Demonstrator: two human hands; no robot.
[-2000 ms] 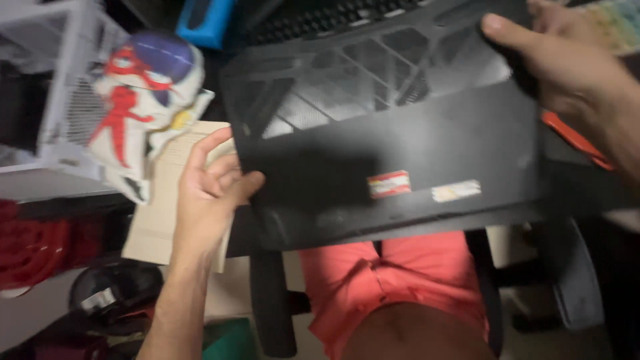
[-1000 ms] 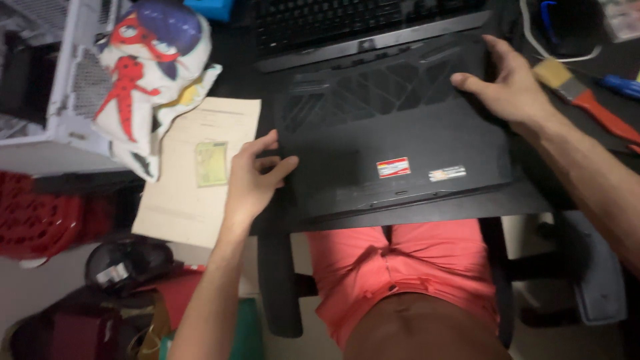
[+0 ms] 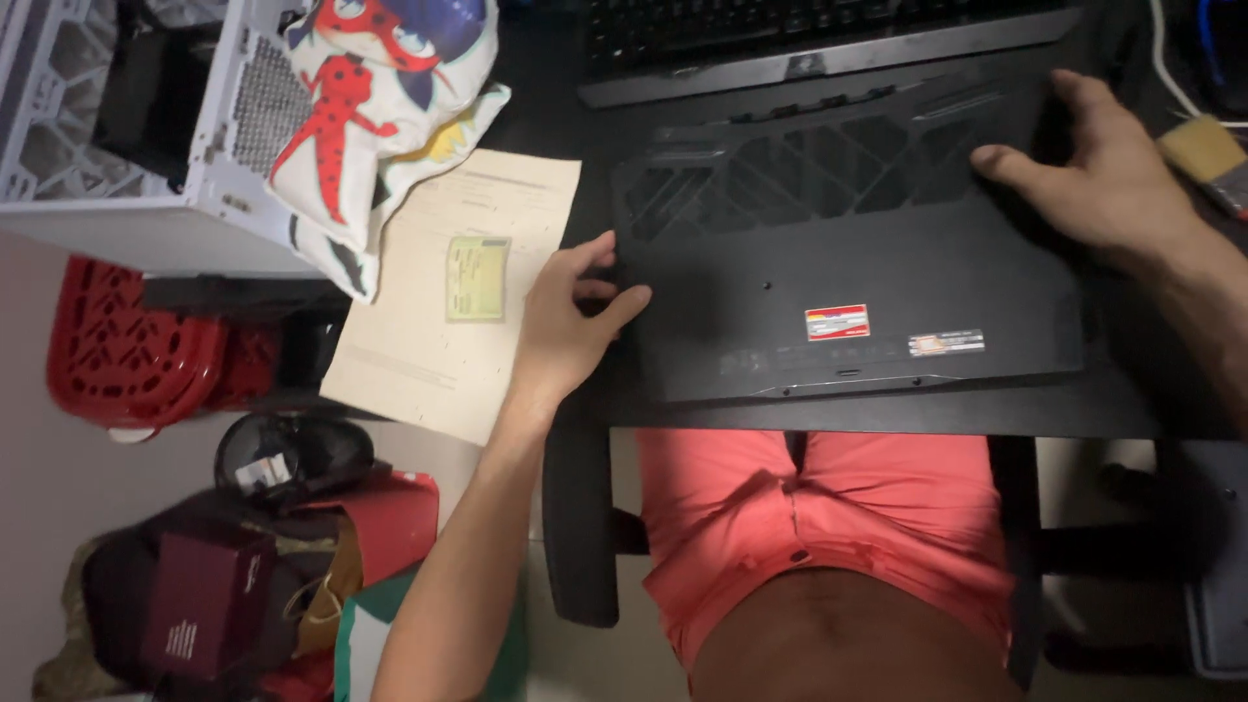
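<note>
A black laptop bottom cover (image 3: 721, 283), with vent openings and two stickers, lies flat on the black desk in the head view. At its left edge is my left hand (image 3: 575, 317), thumb over the rim and fingers bent beside it. My right hand (image 3: 1092, 175) rests at the upper right corner, with the thumb on the surface and the index finger stretched along the far edge. Whether the cover is attached to a laptop underneath cannot be told.
A black keyboard (image 3: 819, 58) lies beyond the cover. On the left are a printed paper sheet (image 3: 419, 341), a yellowish card (image 3: 478, 279), a printed cushion (image 3: 390, 127) and a white computer case (image 3: 210, 185). A brush (image 3: 1201, 148) and a white cable (image 3: 1165, 73) lie at the right.
Both hands have brought the black panel down from its raised, tilted position onto the desk. The keyboard, paper and card show more fully than two seconds ago.
</note>
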